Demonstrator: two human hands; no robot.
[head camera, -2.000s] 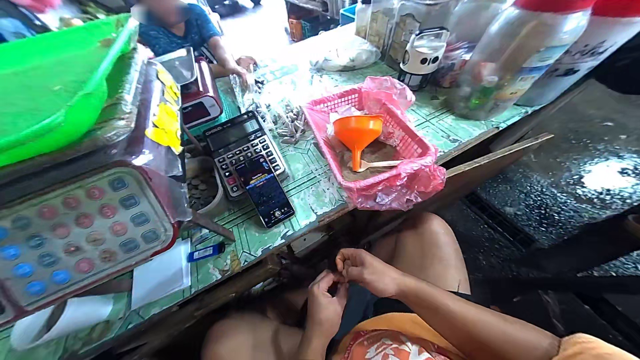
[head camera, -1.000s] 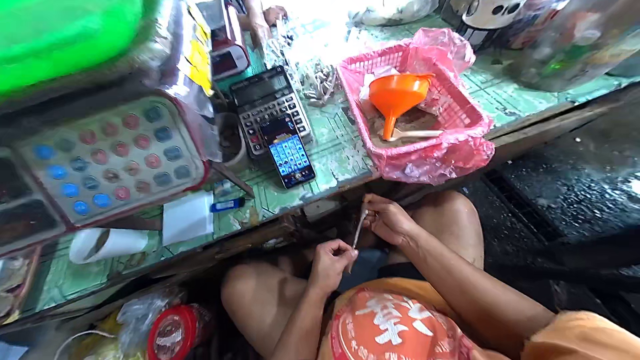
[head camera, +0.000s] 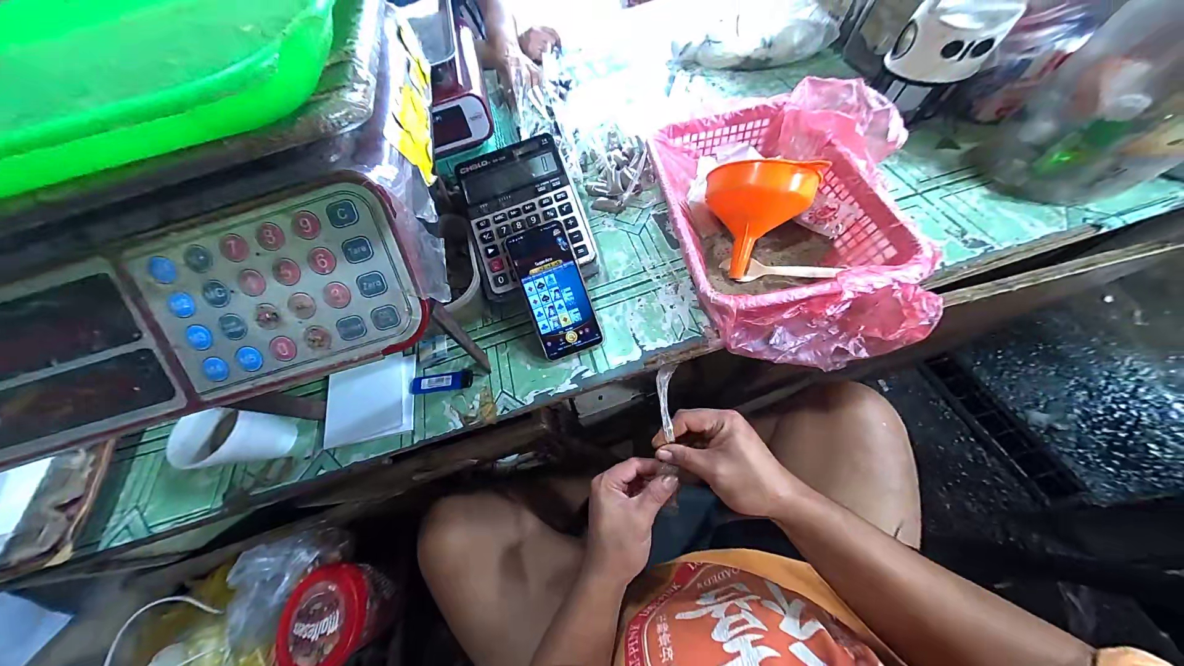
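Over my lap, my left hand (head camera: 632, 513) and my right hand (head camera: 726, 455) meet, both pinching a narrow clear plastic sleeve (head camera: 665, 402). Its thin end points up past the fingers of my right hand; the lower part is mostly hidden by my fingers. On the counter ahead, a pink plastic basket (head camera: 686, 242) lined with pink plastic holds brown powder (head camera: 786, 248), an orange funnel (head camera: 760, 196) and a flat wooden stick or spoon (head camera: 797, 271). Several small filled plastic tubes (head camera: 618, 174) lie left of the basket.
A phone (head camera: 555, 305) overlaps a calculator (head camera: 529, 208). Left are a weighing scale (head camera: 277, 287), a green tray (head camera: 157, 92), a blue lighter (head camera: 441, 382) and a white cup (head camera: 231, 437). Another person's hand (head camera: 527, 55) is across the counter. A red-lidded jar (head camera: 324, 615) sits below.
My hands were apart a second ago, with the thin sleeve stretched between them; now they are together and its end sticks upward. The view has shifted and dips lower.
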